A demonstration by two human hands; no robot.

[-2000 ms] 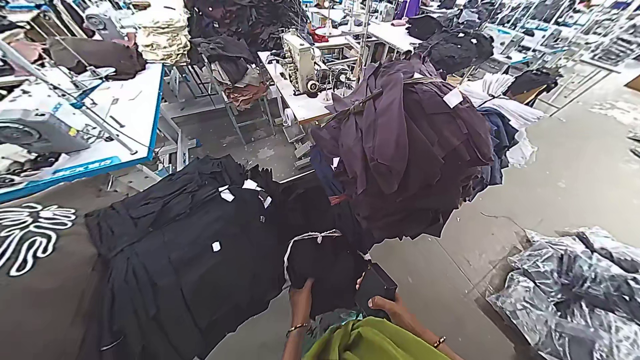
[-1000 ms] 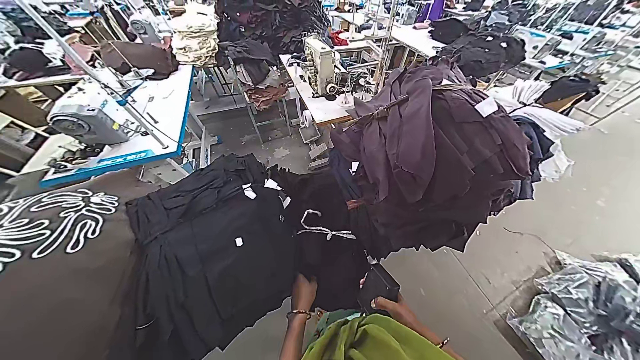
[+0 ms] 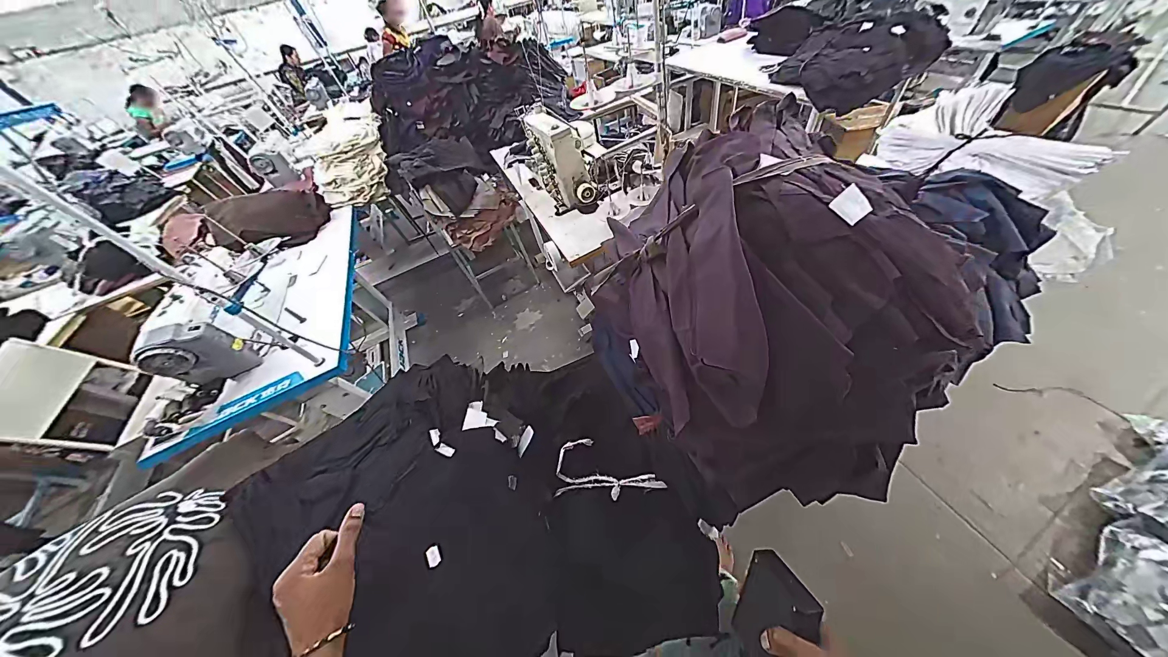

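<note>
My left hand (image 3: 318,584) is over the stack of black garments (image 3: 401,511), thumb raised and the other fingers curled; whether it grips cloth is hard to tell. To its right lies a black bundle (image 3: 630,557) tied with white string (image 3: 613,481). My right hand (image 3: 792,641), mostly cut off by the bottom edge, holds a dark box-like object (image 3: 774,593) beside that bundle. Small white tags (image 3: 433,556) lie on the black cloth. Beyond the bundle rises a big pile of dark maroon garments (image 3: 803,301), tied with a strip of cloth.
A sewing machine (image 3: 196,338) stands on a blue-edged table (image 3: 301,365) at left, another machine (image 3: 557,160) farther back. Plastic-wrapped packs (image 3: 1122,557) lie on the floor at right. Brown cloth with white embroidery (image 3: 119,566) is at lower left. Several people sit in the background.
My left hand has moved left, from the string-tied bundle onto the stack of black garments. My right hand still holds the dark object. The view has shifted.
</note>
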